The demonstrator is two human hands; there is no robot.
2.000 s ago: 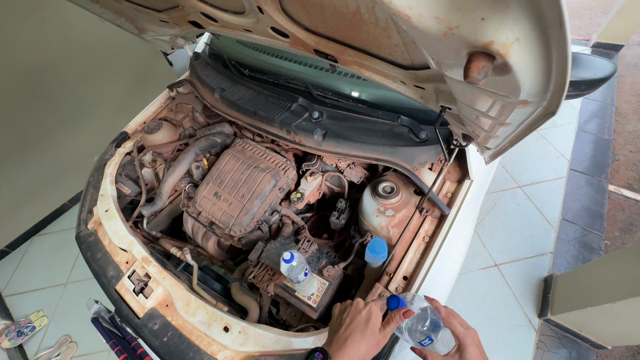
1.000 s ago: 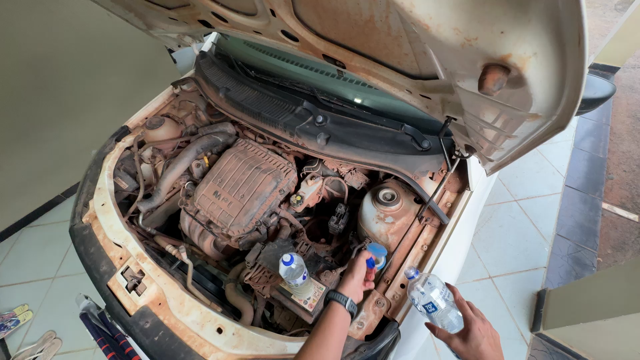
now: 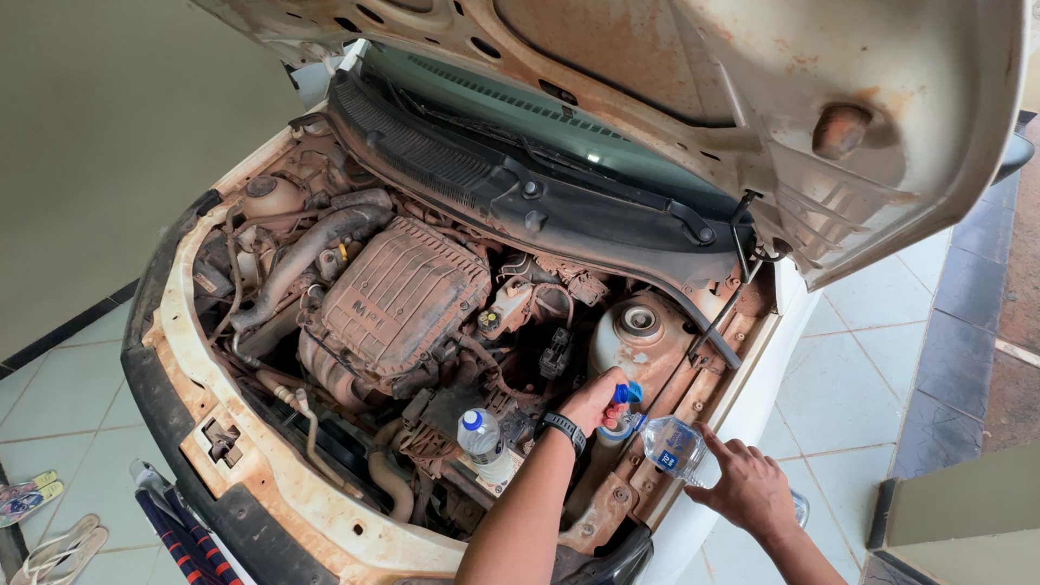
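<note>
My left hand (image 3: 600, 402), with a dark watch on the wrist, holds a blue cap (image 3: 627, 393) above and beside the open neck of a white filler tube (image 3: 616, 427). In my right hand (image 3: 743, 483) is a clear plastic bottle (image 3: 674, 446) with a blue label. The bottle is tilted, nearly on its side, its mouth at the filler neck. Whether liquid flows cannot be told. Another clear bottle (image 3: 481, 436) with a blue cap stands upright on the car battery (image 3: 497, 479), left of my left forearm.
The dusty engine cover (image 3: 406, 301) lies left of my hands. The strut tower (image 3: 638, 333) is just behind them. A thin prop rod (image 3: 691, 357) runs up towards the raised hood (image 3: 812, 122). Sandals (image 3: 65, 552) lie on the tiled floor at lower left.
My left hand has moved off the top of the filler, which now shows open. My right hand has brought the bottle, upright a second ago, over to the filler and tipped it.
</note>
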